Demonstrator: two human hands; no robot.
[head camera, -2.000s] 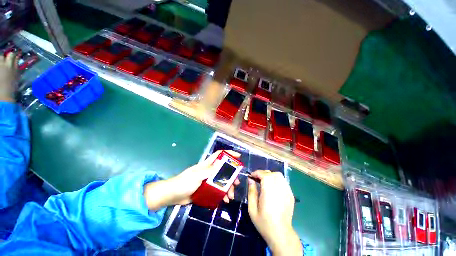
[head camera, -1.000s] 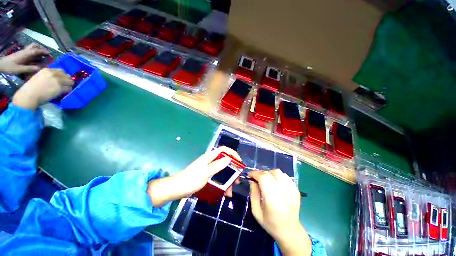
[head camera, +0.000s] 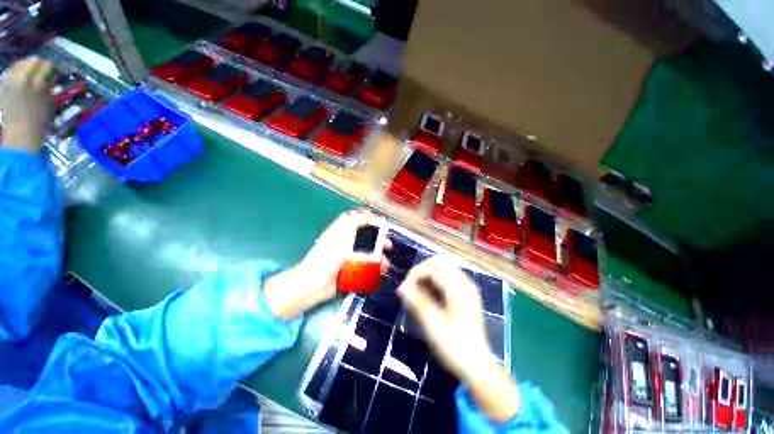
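Note:
My left hand holds a red housing upright above the upper left part of the panel tray. The housing's small dark screen has a white frame and faces me. My right hand is just right of the housing, not touching it, over the tray. Its fingers are bent and blurred, and I cannot tell whether they hold something small. Flat black panels lie in rows in the tray below both hands.
Clear trays of red housings stand behind, at the back left and at right. A tan cardboard rises behind the central tray. A blue bin with small red parts is at left, beside another person's hand.
My left hand has raised the housing up and left and turned it more upright. My right hand has come away from it. The other person's hands have left the blue bin.

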